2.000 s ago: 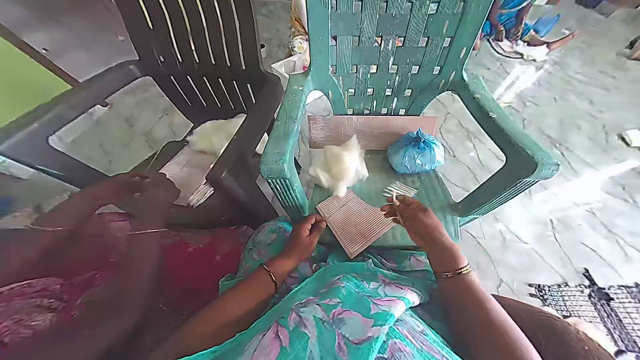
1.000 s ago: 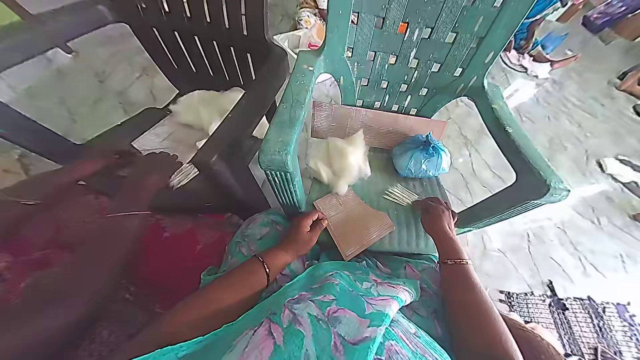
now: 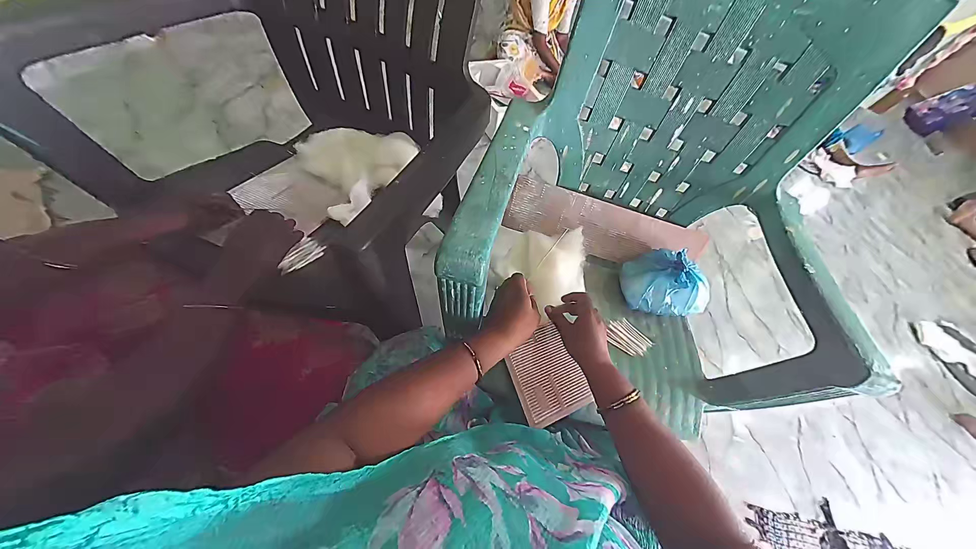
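Observation:
Both hands are at the near edge of a tuft of white cotton (image 3: 560, 267) on the green plastic chair's seat. My left hand (image 3: 512, 309) has its fingers closed on the cotton's edge. My right hand (image 3: 581, 332) pinches at the cotton just beside it; the fingertips hide what lies between them. Below the hands lies a ribbed cardboard piece (image 3: 545, 381), partly under my right wrist. A bundle of thin pale sticks (image 3: 629, 337) rests right of my right hand. Behind it sits a knotted blue plastic bag (image 3: 665, 282). A longer ribbed cardboard strip (image 3: 602, 221) lies against the chair's back.
The green chair's left armrest (image 3: 488, 229) rises beside my left hand. At left, another person's hands (image 3: 263, 240) work by a dark plastic chair (image 3: 396, 221) holding cotton (image 3: 354, 164) and pale sticks (image 3: 303, 255). A patterned mat (image 3: 816, 526) lies on the floor at lower right.
My left hand has left the cardboard piece and moved to the cotton. My right hand has moved left from beside the sticks to the cotton. The view has shifted.

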